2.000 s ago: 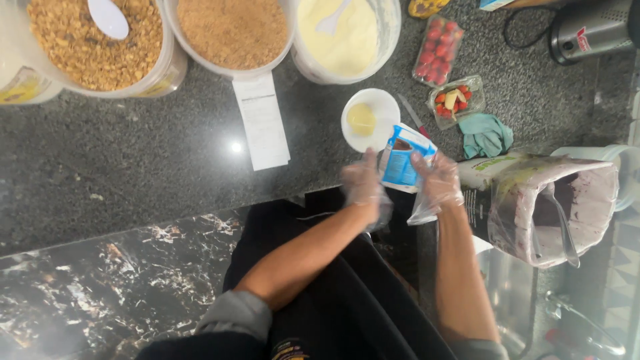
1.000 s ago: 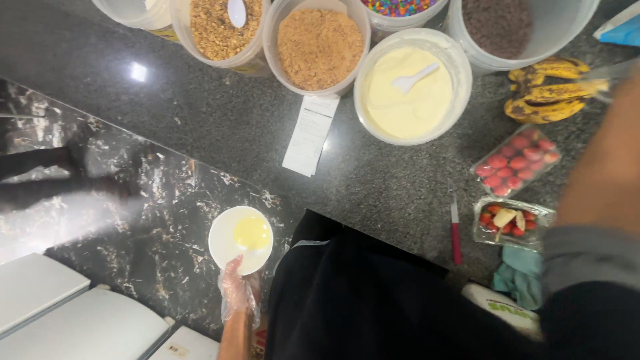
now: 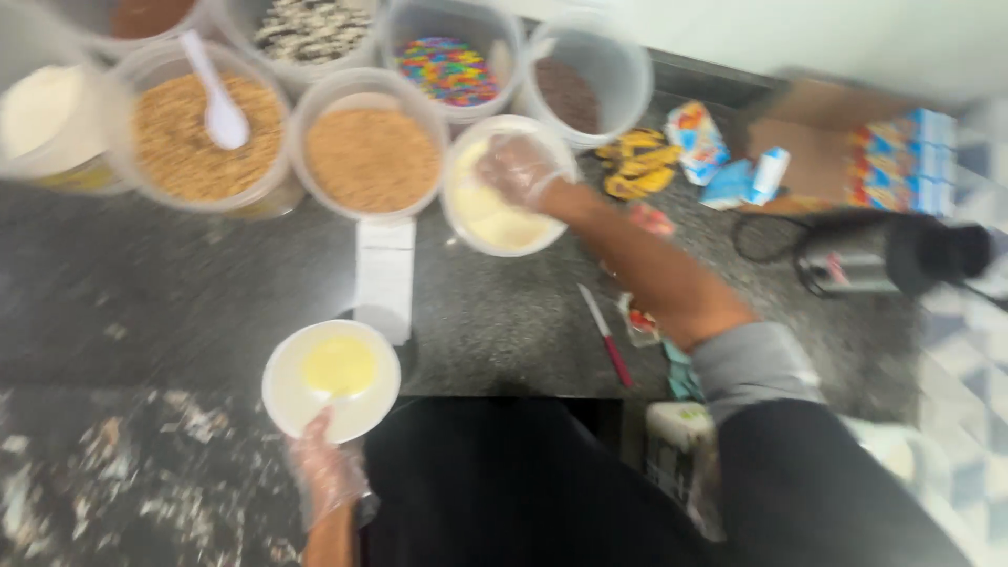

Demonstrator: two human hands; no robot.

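Observation:
My left hand [image 3: 327, 465], in a clear plastic glove, grips the near rim of a white bowl [image 3: 276, 386], which has a pale yellow substance in its bottom. The bowl is by the counter's front edge. My right hand [image 3: 516, 169], gloved too and blurred, is over the round tub of pale cream-coloured powder [image 3: 508, 228]. The scoop seen there earlier is hidden, and whether the fingers hold it does not show. A receipt-like paper slip [image 3: 384, 276] with writing lies between the bowl and the tubs.
Tubs of brown crumbs [image 3: 374, 161], chopped nuts [image 3: 177, 150] with a white spoon [image 3: 227, 122], and coloured candies [image 3: 449, 72] line the back. Right are bananas [image 3: 639, 164], a red-handled knife [image 3: 606, 339], strawberries [image 3: 642, 319], an open carton [image 3: 803, 150] and a metal-bodied appliance [image 3: 850, 256].
The blue-and-white packet is out of my hands. My left hand took hold of the bowl, which stood on the counter. My right hand has reached over the cream-coloured tub. The view has shifted.

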